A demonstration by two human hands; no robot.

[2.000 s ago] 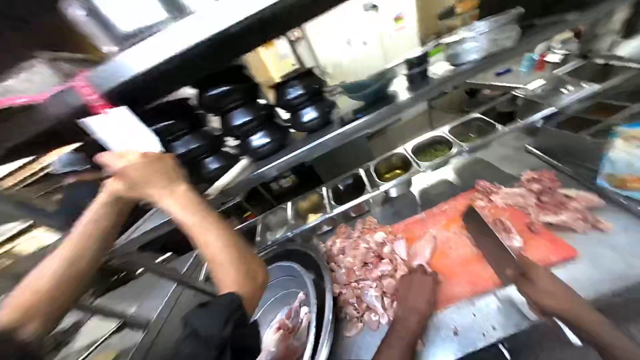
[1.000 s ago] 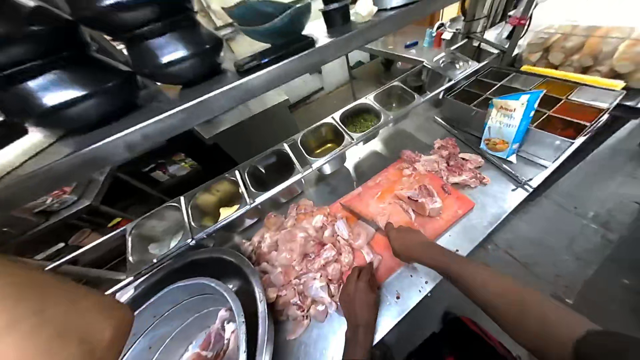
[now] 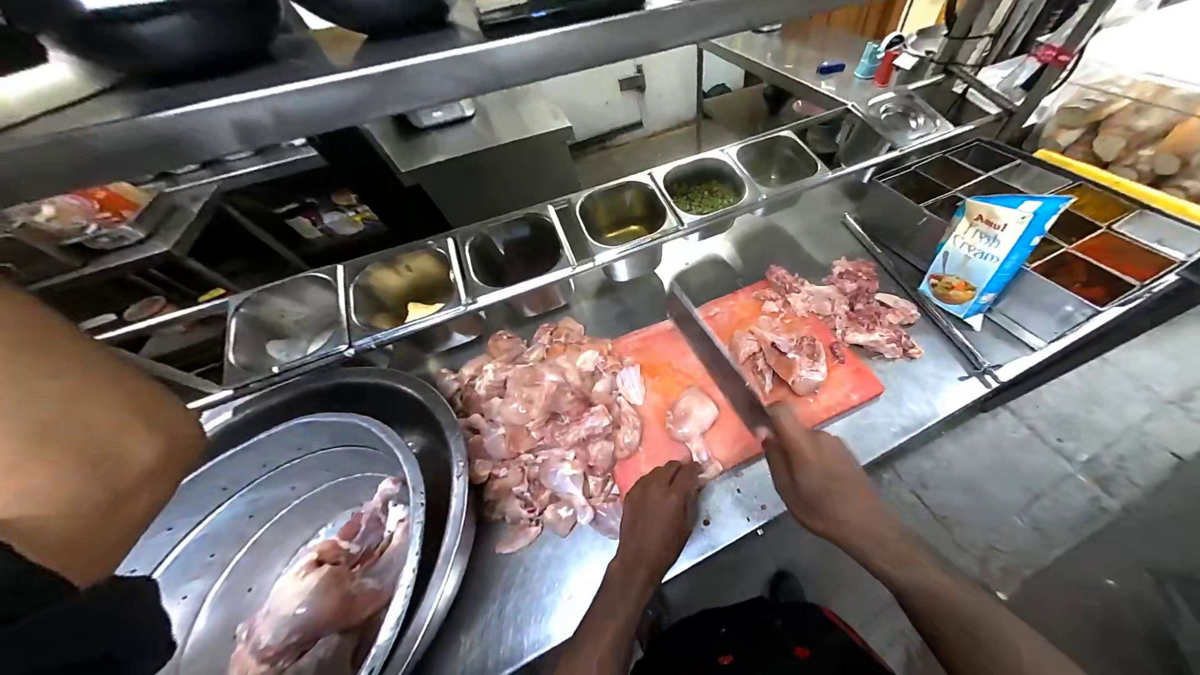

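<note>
My right hand [image 3: 811, 469] is closed around the handle of a cleaver [image 3: 717, 361], its broad blade angled up and left above a red cutting board [image 3: 647, 352]. At the board's near edge, my left hand [image 3: 664, 511] touches the bone end of a raw chicken leg piece [image 3: 694, 422]. Larger raw chicken pieces [image 3: 783, 352] lie on the board right of the blade. A heap of cut chicken [image 3: 553, 412] rests against the board's left side. Trimmed carcass pieces [image 3: 853, 305] sit at its far right corner, partly on the steel counter.
At left, a perforated metal tray [image 3: 225, 544] with raw chicken stands in a large steel bowl [image 3: 459, 487]. Steel containers [image 3: 623, 216] line the back. A cream pouch [image 3: 989, 253] and a metal rod [image 3: 914, 291] lie right, near a spice box [image 3: 1092, 267]. Another person's arm [image 3: 84, 441] reaches in at left.
The cleaver has lifted and stands out clearly over the board. A leg piece now lies alone by my left hand. The other person's raised hands have left view since two seconds ago.
</note>
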